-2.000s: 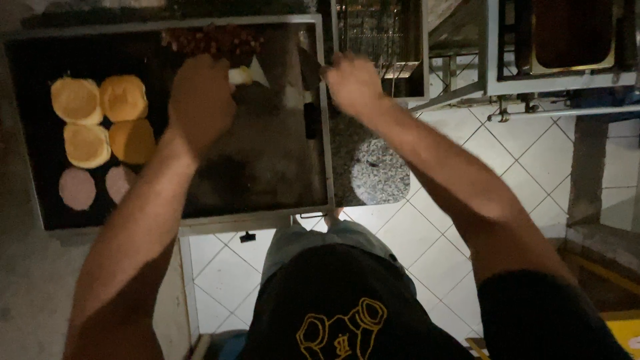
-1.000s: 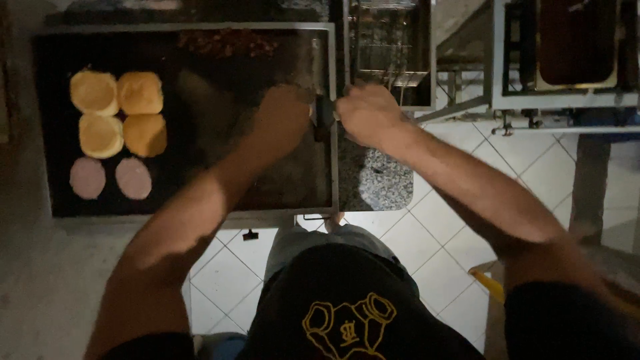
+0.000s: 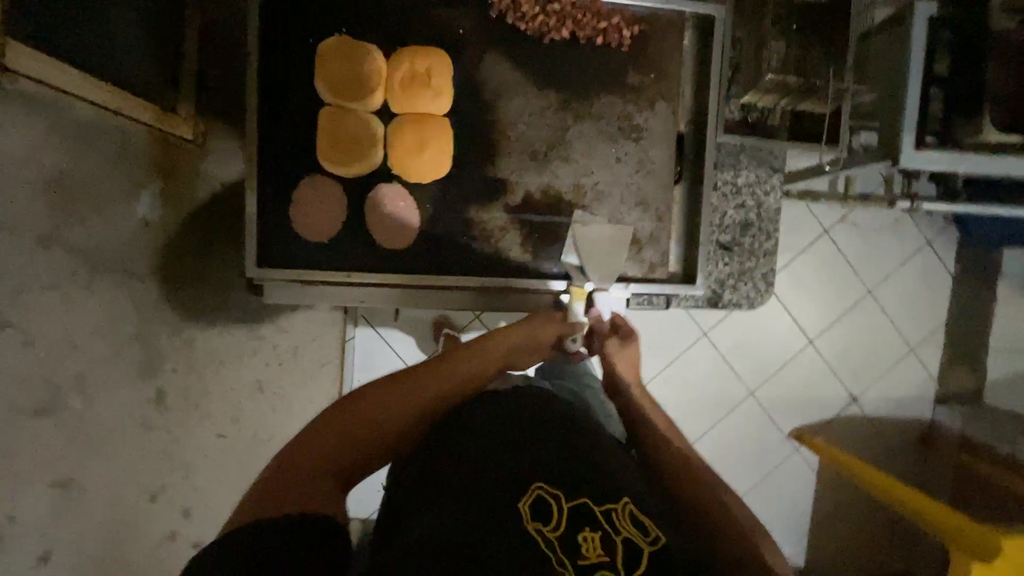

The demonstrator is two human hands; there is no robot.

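My left hand (image 3: 550,336) is closed around the white and yellow handle of a metal spatula (image 3: 570,248) at the griddle's front edge. Beside it, my right hand (image 3: 614,340) grips a second, wide-bladed spatula (image 3: 604,248). The two blades overlap over the front right of the flat griddle (image 3: 576,136). Several toasted bun halves (image 3: 420,148) lie in a block on the griddle's left part. Two round pink patties (image 3: 392,216) sit in front of them. Chopped browned meat (image 3: 568,20) is heaped at the far edge.
A speckled granite counter (image 3: 744,228) adjoins the griddle's right side. Wire racks or baskets (image 3: 792,96) stand behind it, with a metal-framed unit (image 3: 908,96) at far right. A yellow-edged object (image 3: 904,488) is at lower right. White floor tiles (image 3: 744,344) show below.
Both hands have come back from over the griddle to its front edge, close together. The buns, patties and chopped meat remain on the griddle. The view has shifted.
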